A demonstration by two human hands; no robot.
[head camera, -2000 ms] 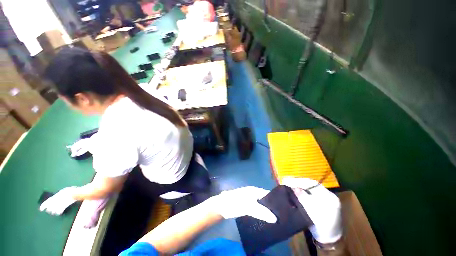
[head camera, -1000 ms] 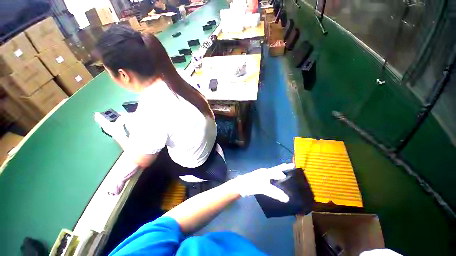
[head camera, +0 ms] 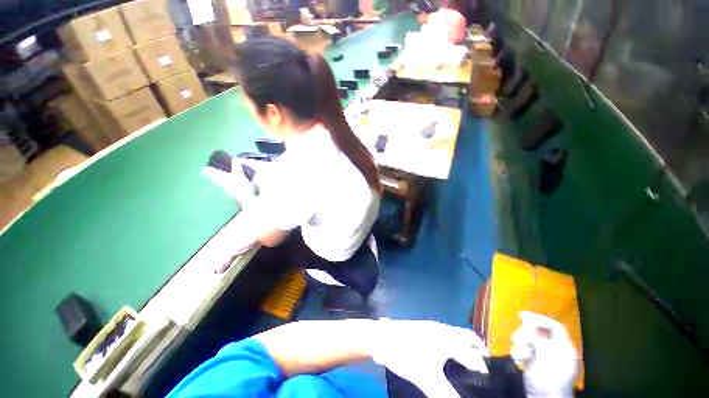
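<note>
A black housing (head camera: 412, 386) is at the bottom edge, partly cut off and covered by my gloves. My left hand (head camera: 431, 354), in a white glove, lies over it with the fingers bent around it. My right hand (head camera: 546, 354), also white-gloved, is at the right end of the dark housing, in front of the yellow ribbed sheet (head camera: 536, 291). The right fingers are blurred, but they touch the housing's right side.
A co-worker (head camera: 326, 194) in white sits beside the green belt (head camera: 179, 186), holding a dark piece. A black housing (head camera: 78, 319) lies on the belt near a parts tray (head camera: 109, 342). A white-topped table (head camera: 412, 132) stands beyond; the green wall (head camera: 591, 218) runs along the right.
The view has swung left. My right hand has come from the open carton to the housing. My left hand and the housing sit lower in view. The parts tray and a belt housing show more fully.
</note>
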